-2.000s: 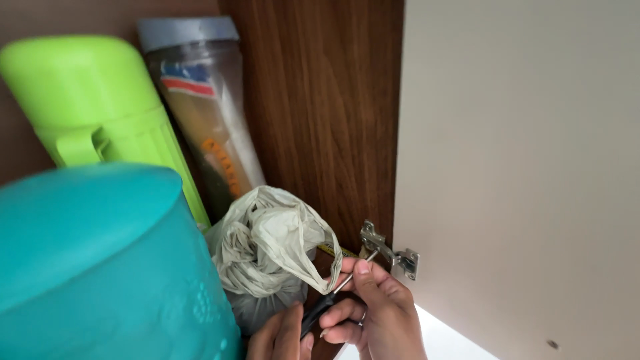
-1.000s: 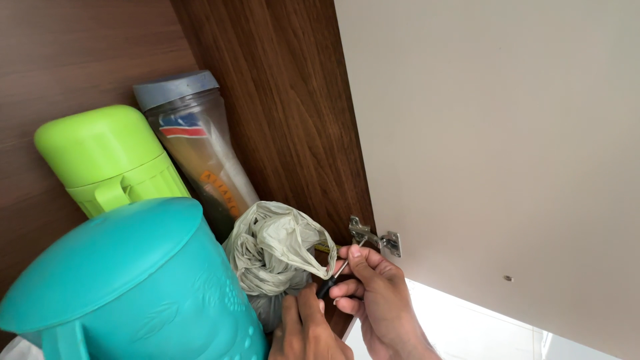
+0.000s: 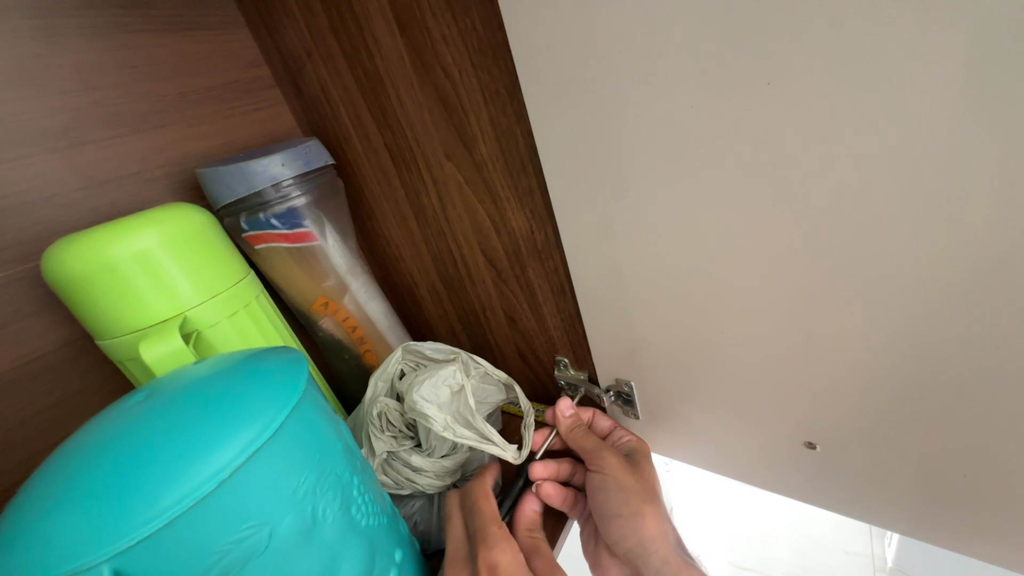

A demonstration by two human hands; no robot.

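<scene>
A metal cabinet hinge (image 3: 584,386) joins the brown wood side panel to the pale door. My right hand (image 3: 612,488) pinches the metal shaft of a screwdriver (image 3: 547,442) between thumb and fingers, just below the hinge. The shaft's upper end is at the hinge arm; whether it sits in a screw cannot be told. Lower down, my left hand (image 3: 500,528) holds the black handle, its fingers partly hidden by the frame's bottom edge. A crumpled, pale plastic bag (image 3: 432,416) lies against the left hand. Part of a yellow strip with black marks (image 3: 516,410) shows behind the bag's loop.
A teal lidded container (image 3: 200,480) fills the lower left. Behind it lean a lime-green flask (image 3: 160,272) and a clear plastic jar (image 3: 304,256) with a grey-blue lid. The brown side panel (image 3: 432,160) meets the open pale door (image 3: 768,224), which has a small hole mark (image 3: 811,446).
The view has shifted and tilted, with more of the door's lower edge showing than two seconds ago. Both hands keep their hold on the screwdriver by the hinge.
</scene>
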